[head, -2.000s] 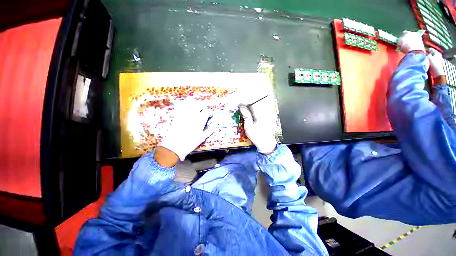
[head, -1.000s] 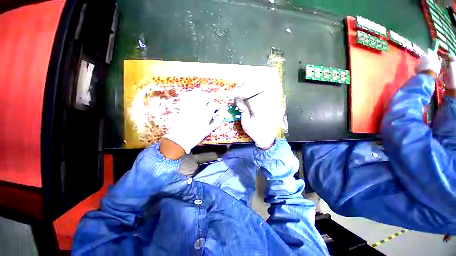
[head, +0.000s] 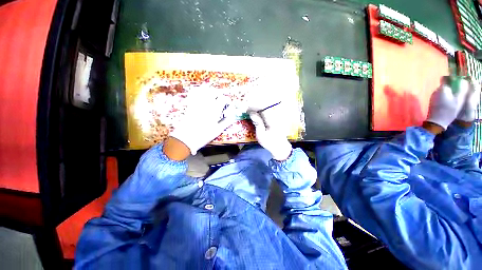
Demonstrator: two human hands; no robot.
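My left hand (head: 198, 126), in a white glove, is at the middle of the yellow sheet (head: 135, 100) and holds the left end of a small green circuit board (head: 244, 116). Most of the board is hidden by the gloves. My right hand (head: 268, 134), also gloved, is at the board's right side. It holds a thin dark pointed tool (head: 271, 107), whose shaft slants up to the right. Orange, red and brown dots cover much of the sheet. Glare washes out its centre and much of both gloves.
A green board strip (head: 347, 67) lies on the dark mat (head: 335, 113) at right. Beyond it, a red mat (head: 394, 105) bears more boards, and a neighbour's gloved hands (head: 448, 103) hold a green board. A black tray (head: 63, 132) with a white label stands at left.
My hands stay over the sheet, with the board and tool shifted slightly. Less of the board shows now. The neighbour's hands have moved down and nearer, with a green board between them.
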